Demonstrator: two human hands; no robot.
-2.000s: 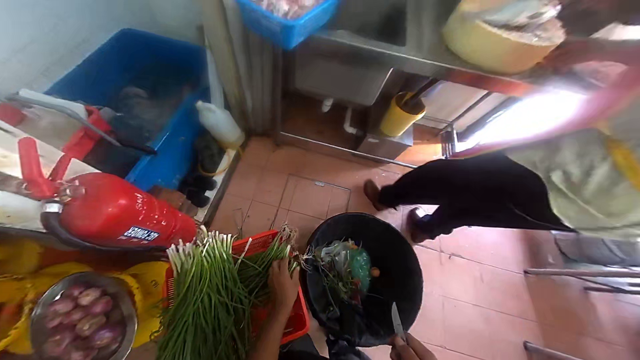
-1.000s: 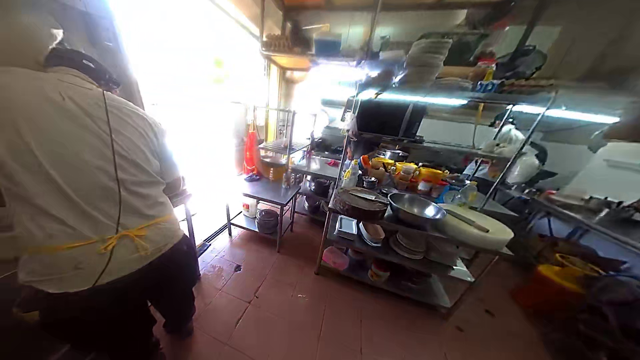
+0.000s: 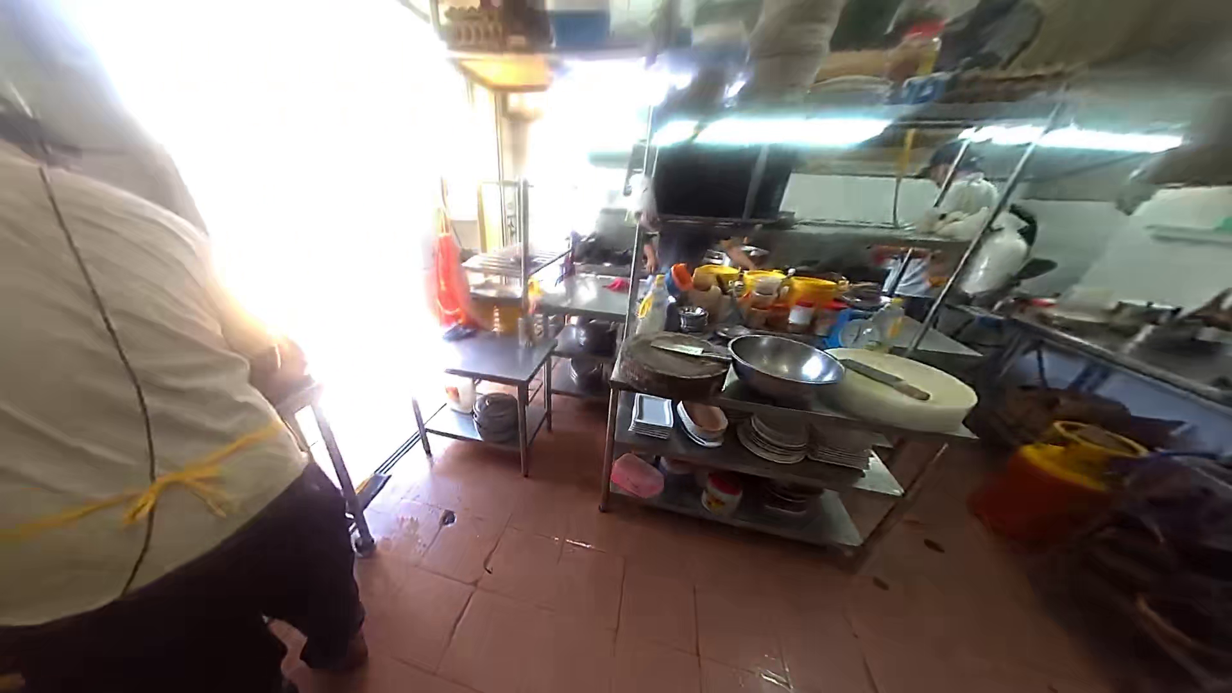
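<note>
Neither of my hands is in view. Ahead stands a steel rack [image 3: 741, 525]. On its top lie a round wooden chopping block [image 3: 674, 368] with a cleaver [image 3: 689, 350] on it, a steel bowl [image 3: 785, 366], and a thick round white cutting board [image 3: 905, 390] with a knife [image 3: 884, 379] lying across it. Behind them stand yellow containers [image 3: 810, 290] and a bottle [image 3: 654, 306]. Stacked plates [image 3: 773, 438] and a pink container [image 3: 637, 475] sit on the lower shelves.
A co-worker in a pale shirt [image 3: 115, 385] stands close at the left. Another person [image 3: 965, 192] is at the far right, behind the rack. A low steel table [image 3: 500, 358] is left of the rack. A red and yellow gas cylinder [image 3: 1057, 481] stands on the tiled floor [image 3: 577, 597] at right.
The view has swung up and away from the bin, spring onions and fire extinguisher seen two seconds ago. My hands, one then holding a knife, have left the view.
</note>
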